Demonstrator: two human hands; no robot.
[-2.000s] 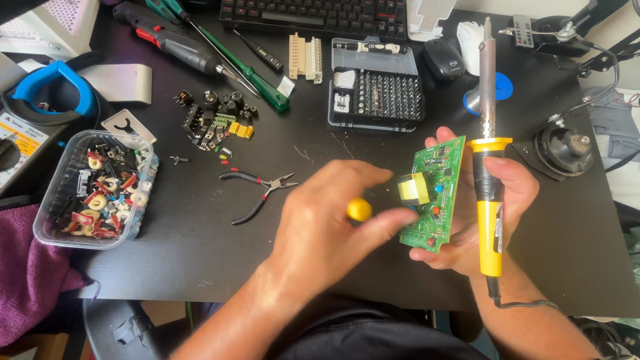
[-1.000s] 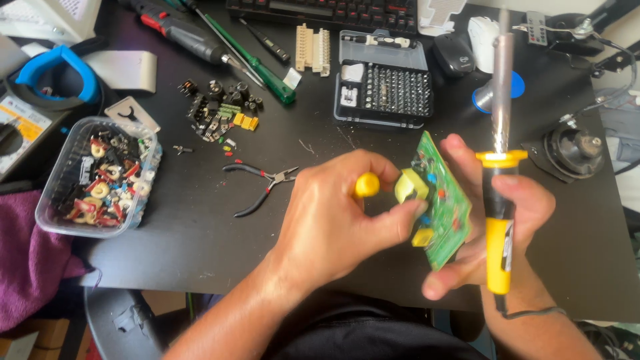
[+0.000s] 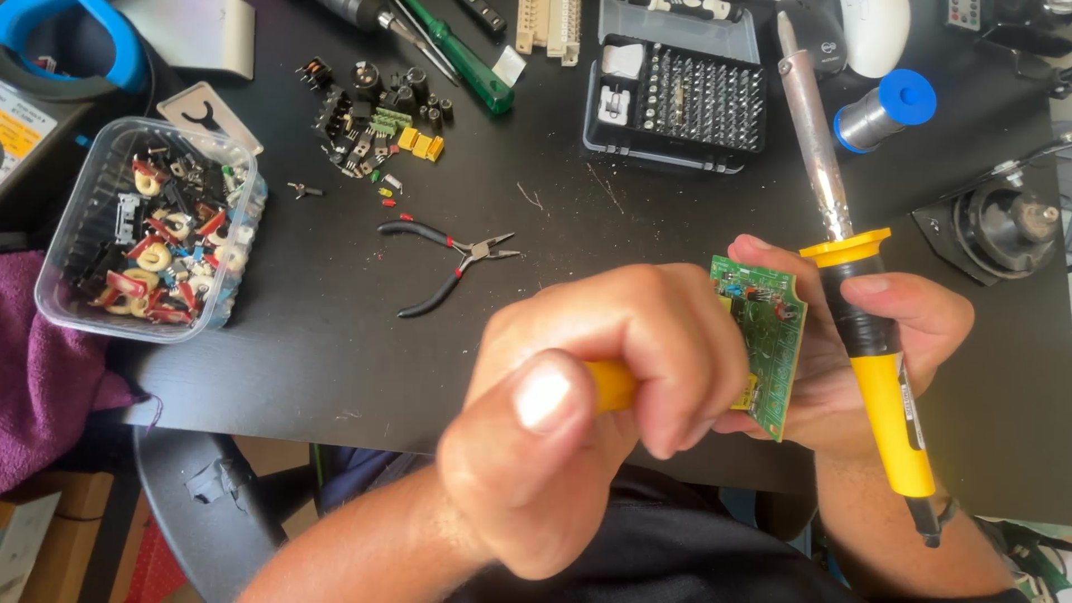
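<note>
My left hand (image 3: 578, 394) is closed around a yellow handle (image 3: 613, 386); the rest of that tool is hidden behind my fingers. Its fingertips overlap the left side of a green circuit board (image 3: 775, 360) bearing small components. From the right, my right hand (image 3: 825, 360) holds the board, and the same hand grips a yellow and black soldering iron (image 3: 871, 335), its metal tip pointing up and away. Small pliers with dark handles (image 3: 435, 289) lie spread on the black table, left of my hands.
A clear plastic tub (image 3: 180, 327) of salvaged components stands at left, near loose parts (image 3: 368, 117). Behind lie a green-handled screwdriver (image 3: 477, 71) and a bit set (image 3: 674, 155). A solder spool (image 3: 875, 113) and a round black stand (image 3: 1001, 226) are at right.
My left hand has turned so its thumb now faces the camera, still around the yellow handle. The circuit board is turned differently, and its large yellow component is now mostly hidden.
</note>
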